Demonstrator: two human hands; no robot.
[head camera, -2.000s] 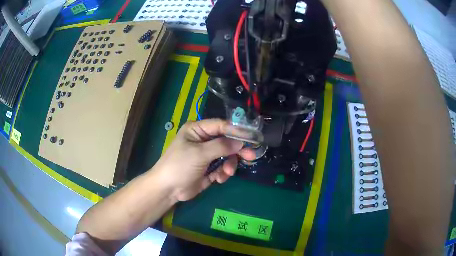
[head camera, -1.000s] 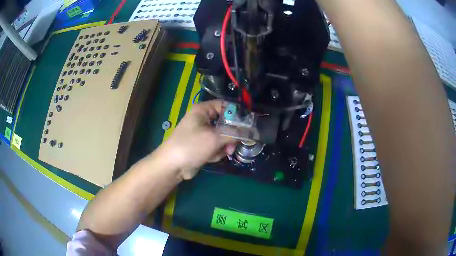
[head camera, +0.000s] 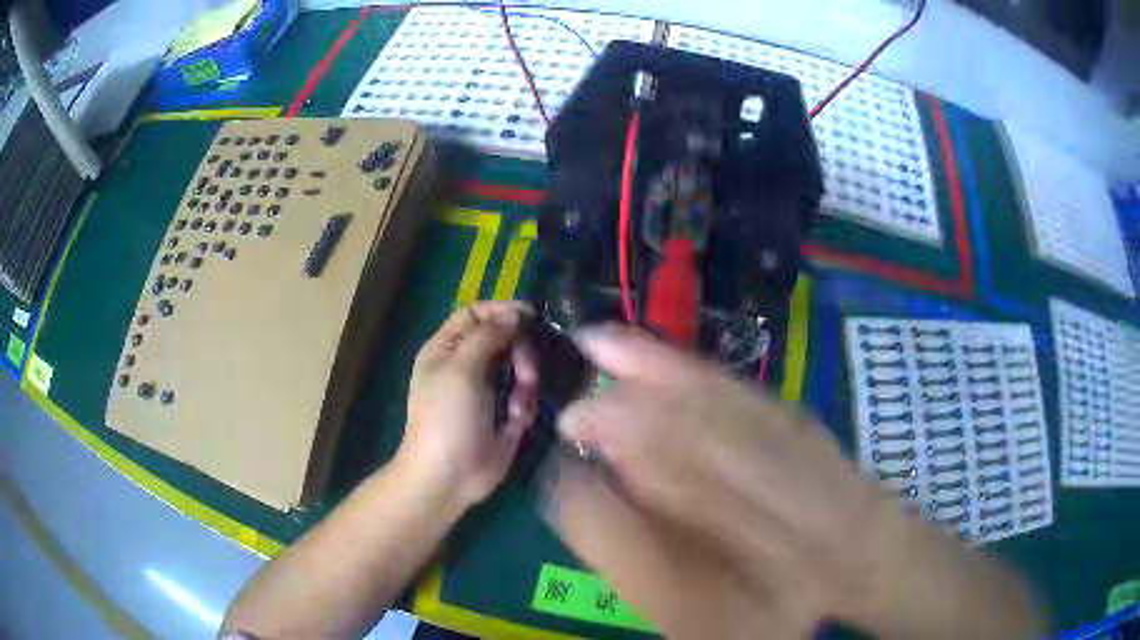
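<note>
The black test fixture (head camera: 750, 188) stands at centre, its red handle (head camera: 675, 290) now pointing down toward me. My left hand (head camera: 460, 394) is at the fixture's lower left with fingers curled; something dark shows by its fingers, but I cannot tell what it is. My right hand (head camera: 700, 463) is blurred, in front of the fixture, its fingertips near my left hand. Whether it holds anything cannot be told. The hands and forearm hide the fixture's low front, the silvery seat and the clear block.
A cardboard box (head camera: 238, 363) with small dark round pieces and ridged strips is on the left. A parts tray (head camera: 956, 419) with dark dumbbell parts is on the right, another tray (head camera: 1106, 394) beyond it. A rear tray (head camera: 438, 75) and a green label (head camera: 569, 593) also show.
My right arm has come down from the upper right to the fixture's front. The red handle has come into view. My left hand has left the clear block and moved slightly left.
</note>
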